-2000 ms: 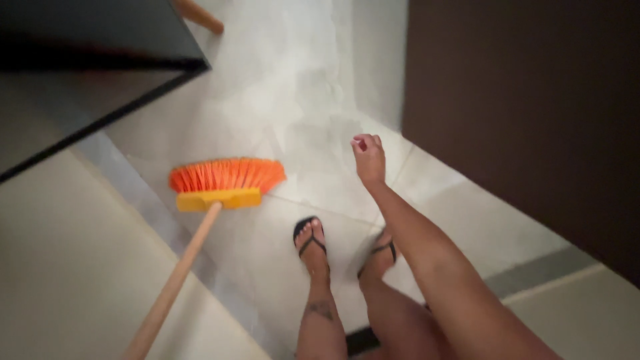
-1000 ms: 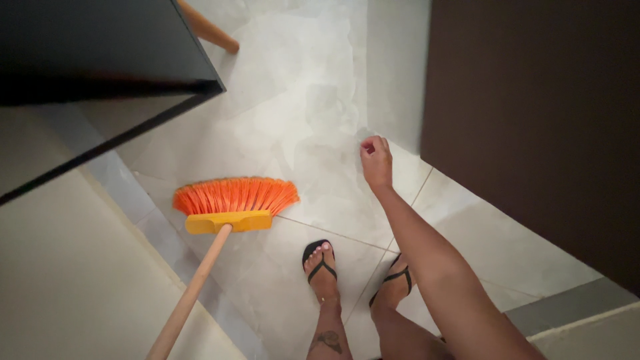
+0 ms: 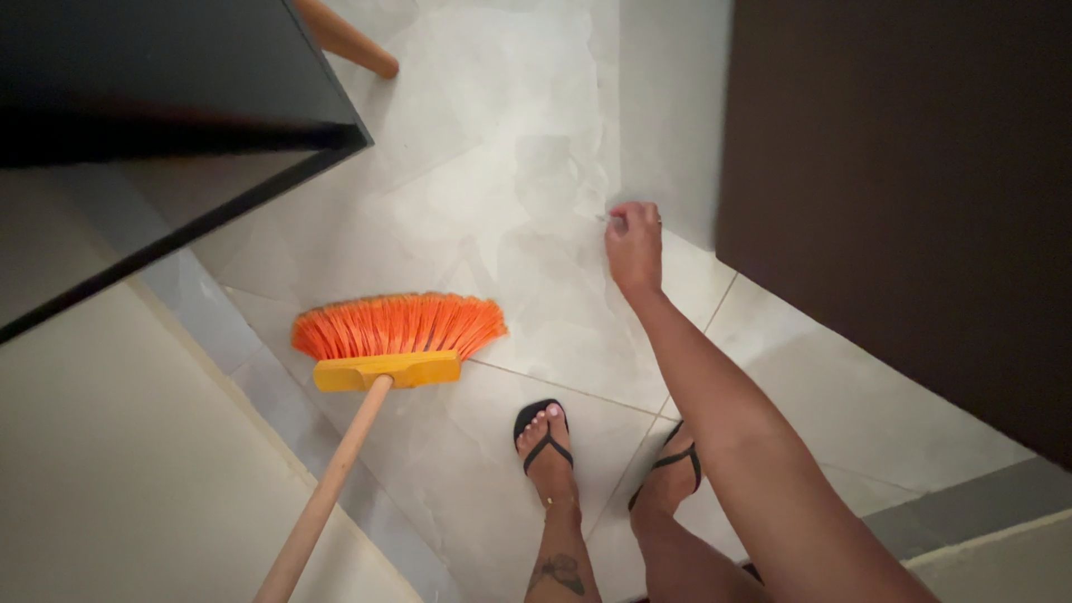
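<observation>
My right hand [image 3: 635,247] reaches out over the tiled floor with its fingers curled together around a small pale item [image 3: 615,222], too small to identify. Left of my feet, a broom with orange bristles [image 3: 402,325] and a yellow head [image 3: 388,371] rests on the floor. Its wooden handle [image 3: 327,494] slants down out of view at the bottom left. My left hand is outside the picture, so whether it holds the handle is hidden.
Black flip-flops [image 3: 544,435] are on my feet. A dark panel [image 3: 888,167] stands at the right, a black-edged glossy piece of furniture [image 3: 335,146] at the upper left, with a wooden leg [image 3: 356,42] behind it. A pale wall [image 3: 109,444] borders the left side.
A small pale item now shows at my right fingertips; the earlier frames do not show it clearly. The broom remains on the floor at my left.
</observation>
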